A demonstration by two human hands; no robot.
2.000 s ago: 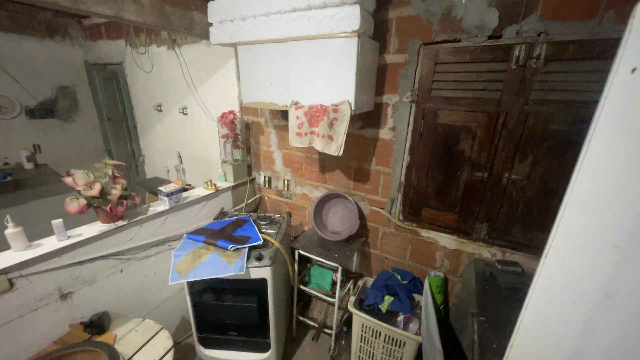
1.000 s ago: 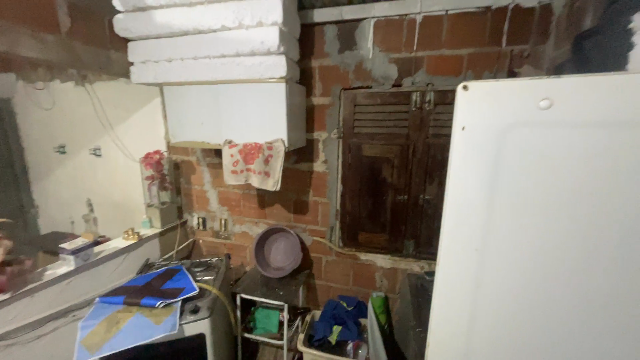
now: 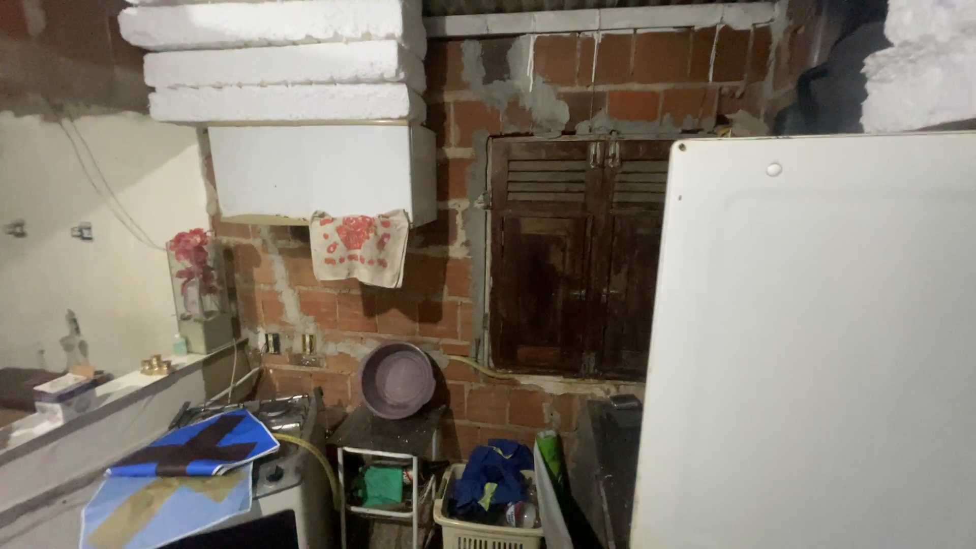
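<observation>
Neither my left hand nor my right hand shows in the head view. A blue printed sheet lies over the gas stove at lower left. A purple plastic basin leans against the brick wall on top of a small white-framed rack. Beside it, a cream laundry basket holds blue cloth. From the white wall cabinet hangs a cloth with a red print.
A large white appliance panel fills the right side. White foam slabs are stacked on the cabinet. Wooden shutters stand in the brick wall. A ledge at left carries a small box and red flowers.
The view has turned right and up, bringing more of the white panel and the upper wall into sight. The pink flower pot on the ledge has left the view.
</observation>
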